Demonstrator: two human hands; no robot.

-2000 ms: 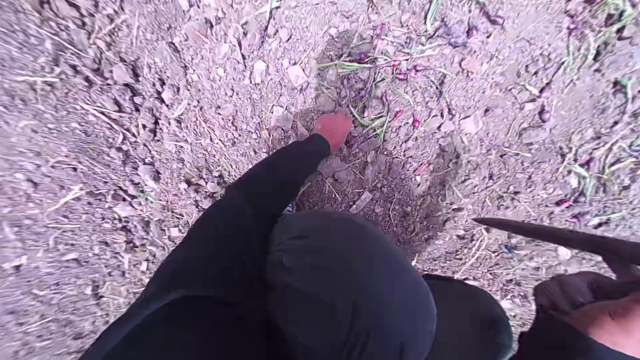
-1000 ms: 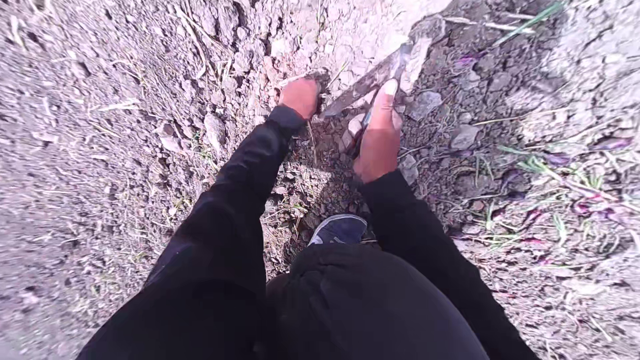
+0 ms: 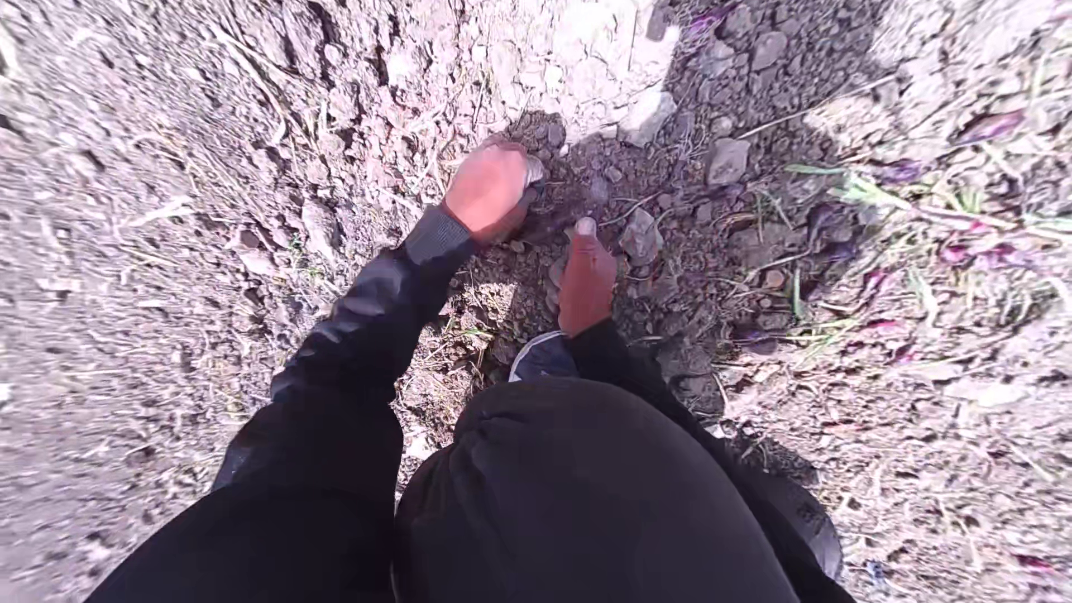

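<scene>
My left hand (image 3: 492, 191) is curled low over the loose soil, left of a shaded patch. Something small, pale and dark shows at its fingertips, too unclear to name. Just to the right and nearer my body, my right hand (image 3: 588, 280) is closed with its thumb on top, in the grip that holds the bladed hand tool one second ago. The blade now is only a faint blur over the dark soil (image 3: 578, 197) between the hands, and the handle is hidden in the fist.
Stones lie right of my hands, one grey stone (image 3: 642, 237) close by and another (image 3: 729, 161) farther off. Green stalks (image 3: 879, 194) and purple-red plant pieces (image 3: 992, 254) lie at the right. My shoe (image 3: 543, 356) is just below my right hand.
My right hand, at the lower right with the blade two seconds ago, has come over beside my left hand. Since one second ago it has moved lower, nearer the shoe. The view has shifted.
</scene>
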